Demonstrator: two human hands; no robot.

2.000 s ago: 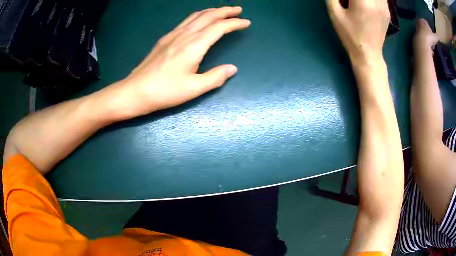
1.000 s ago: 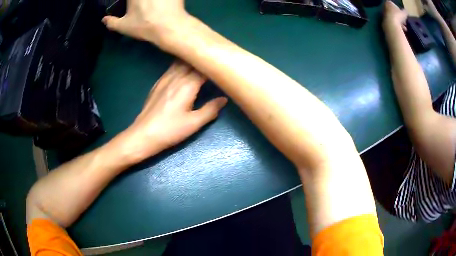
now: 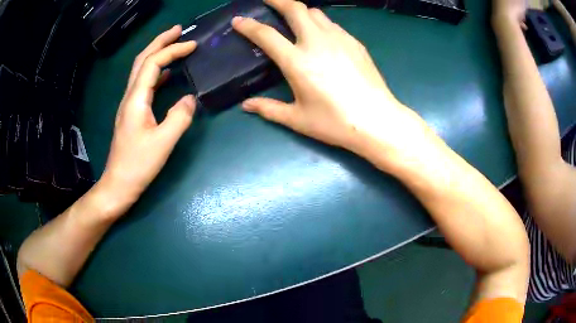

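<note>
A closed black retail box (image 3: 221,60) with small pale print lies flat on the dark green table, near the top of the view. My left hand (image 3: 148,117) is at the box's left side, fingers curved, with the fingertips and thumb at its left edge. My right hand (image 3: 328,82) reaches over the box from the right, with fingers on its top and the thumb at the near side. Both hands are bare.
Black boxes (image 3: 41,151) are stacked at the left edge, with more black boxes (image 3: 117,22) at the upper left. Black trays (image 3: 429,9) lie at the top right. A person's arm (image 3: 527,107) is at the right, the hand by a dark object (image 3: 544,36). The table's pale edge curves below.
My right hand has come back from the upper-left boxes, and a black box now lies between both hands. My left hand has moved left and turned upright beside it.
</note>
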